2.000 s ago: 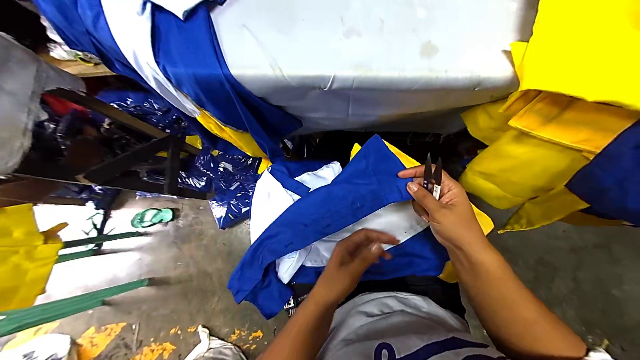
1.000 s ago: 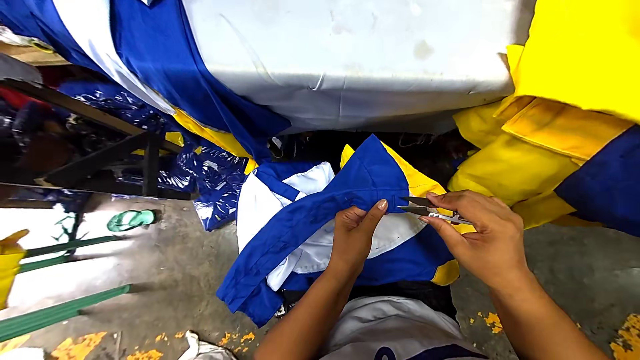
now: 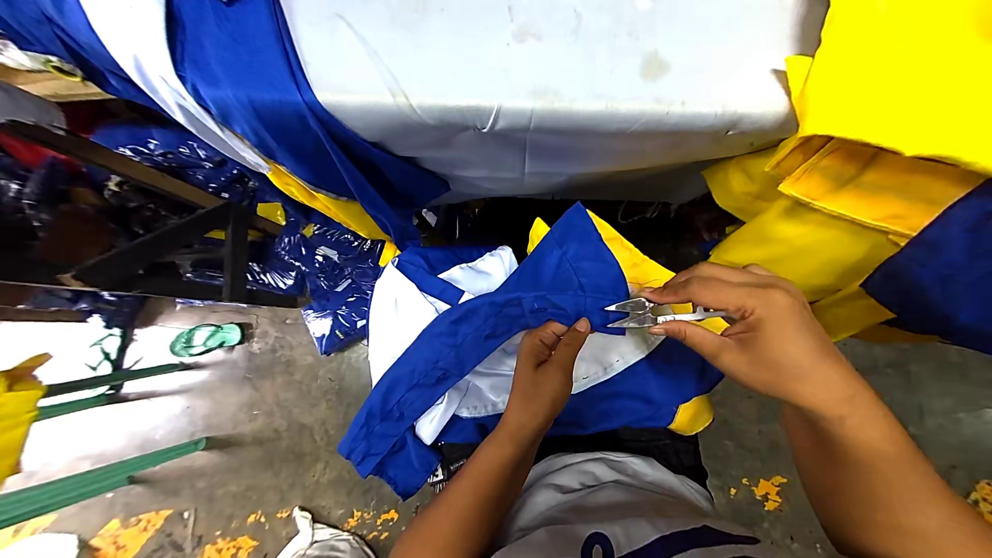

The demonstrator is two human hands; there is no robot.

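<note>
A blue, white and yellow fabric garment (image 3: pixel 496 310) lies bunched over my lap. My left hand (image 3: pixel 546 364) pinches the edge of its blue strip between thumb and fingers. To the right, my right hand (image 3: pixel 744 329) holds a pair of metal thread snips (image 3: pixel 651 314), whose parted blades point left and lie at the blue cloth, close to my left fingertips. Whether a thread is between the blades cannot be told.
Ahead stands a table with a pale cover (image 3: pixel 542 77). Blue and white cloth (image 3: pixel 232 85) hangs at its left, yellow cloth (image 3: pixel 891 101) at its right. Plastic-wrapped blue packets (image 3: pixel 337 271), a green flip-flop (image 3: pixel 208 339) and green metal legs (image 3: pixel 101 480) are at the left.
My left hand, open above the cloth two seconds ago, has moved up and taken hold of the blue strip. The snips, upright at first, have turned to point left at the cloth.
</note>
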